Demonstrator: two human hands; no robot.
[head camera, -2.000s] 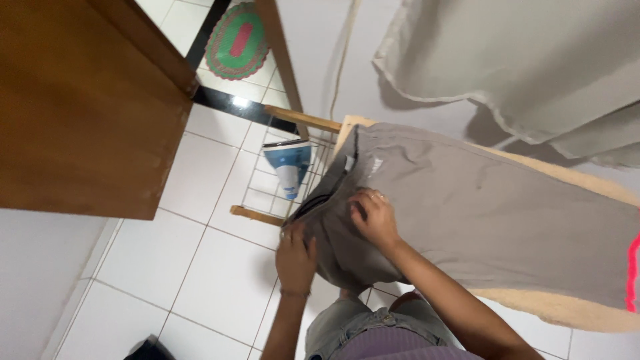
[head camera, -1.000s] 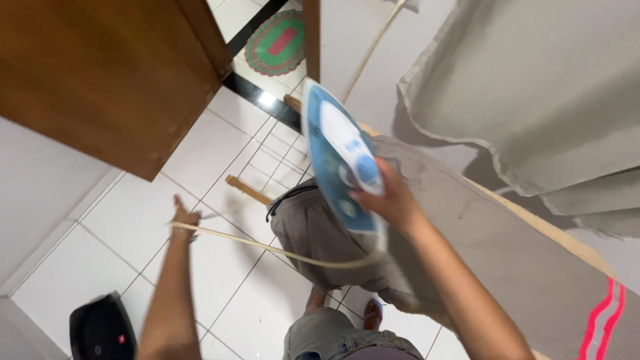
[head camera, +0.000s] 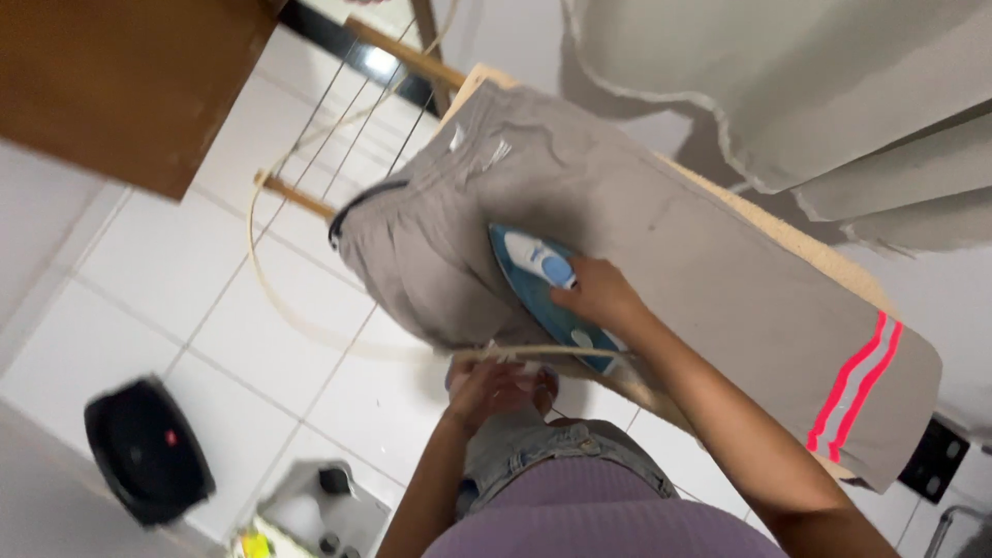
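Grey-brown trousers with pink and silver bands near one end lie over a padded ironing board. My right hand grips the handle of a blue and white clothes iron, whose soleplate rests on the trousers near the waist part. At the near edge of the board, my left hand is by the pale power cord, partly blurred; whether its fingers close on the cord or the cloth I cannot tell. The cord loops out over the floor to the left.
The board's wire rack with wooden arms juts out at the upper left. A brown wooden door stands beyond it. Light curtains hang at the upper right. A black speaker and a grey container are on the tiled floor.
Two seconds ago the iron stood on the rack and both hands were at the trousers' waist. The right hand has since picked it up and brought it down onto the cloth. The left hand has come in toward the board.
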